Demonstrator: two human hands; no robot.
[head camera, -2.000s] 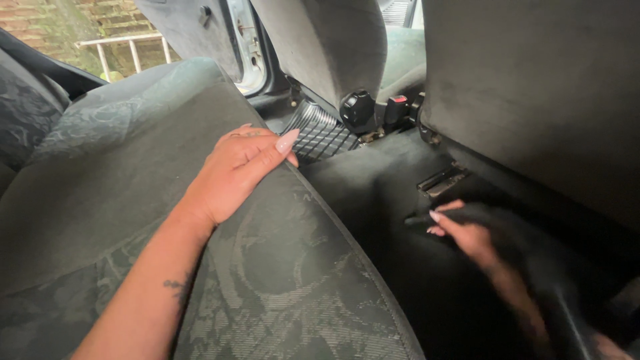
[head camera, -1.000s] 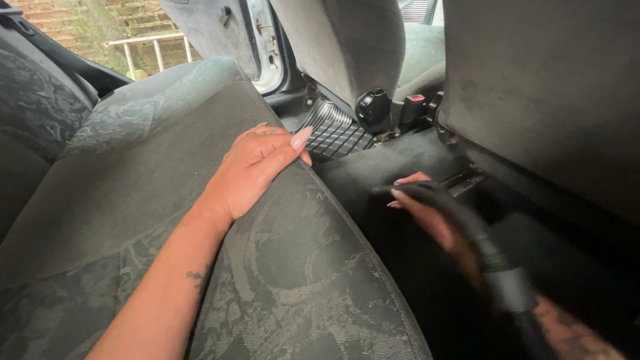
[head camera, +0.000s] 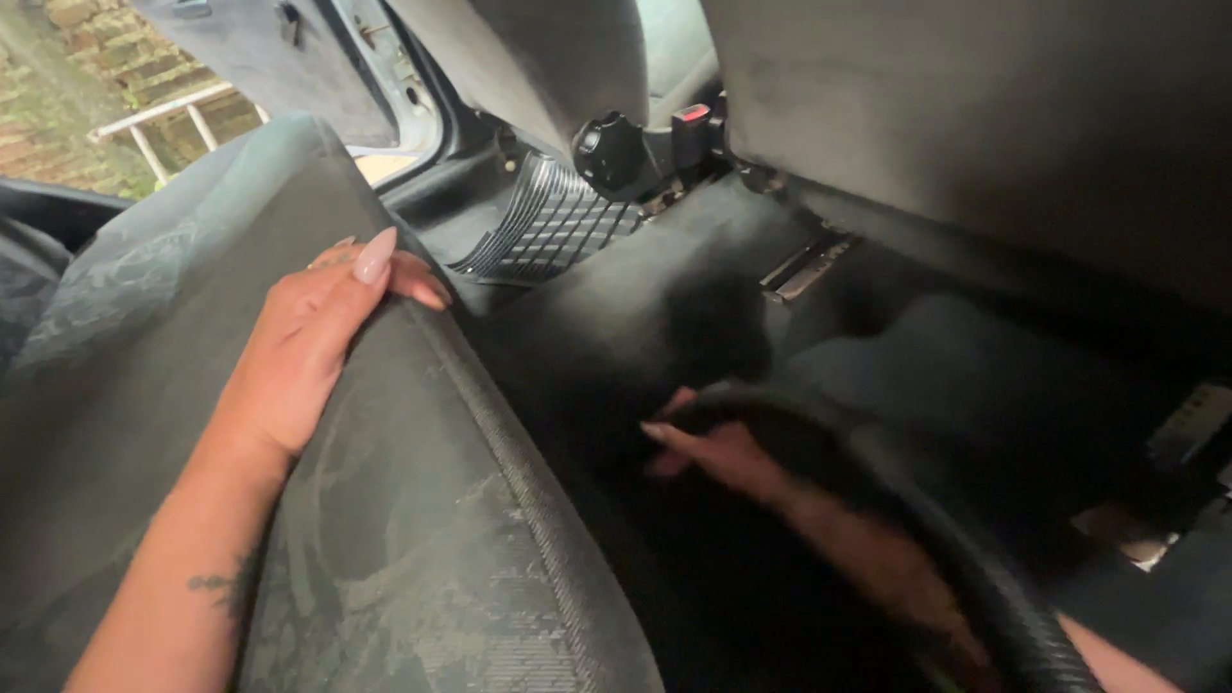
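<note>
My left hand (head camera: 318, 332) rests on the front edge of the grey patterned rear car seat (head camera: 414, 500), its fingers curled over the rim. Down in the dark rear footwell, my right hand (head camera: 707, 448) is closed around the end of a black ribbed flexible hose (head camera: 991, 568), which looks like a vacuum hose. The hose arches over the hand and runs along the forearm to the lower right. Shadow and blur hide the hose's tip and most of the grip. Dark carpet (head camera: 616, 318) covers the floor around that hand.
Front seat backs (head camera: 962, 125) bound the footwell. A metal seat rail (head camera: 808, 265), a black seat knob (head camera: 608, 154), a seat belt buckle (head camera: 691, 120) and a black rubber mat (head camera: 558, 226) lie ahead. Beyond the open car door (head camera: 298, 67) are a white ladder (head camera: 173, 120) and a brick wall.
My right hand and the hose have moved away from the seat rail, nearer to the rear seat and deeper into the footwell. My left hand has stayed on the seat edge.
</note>
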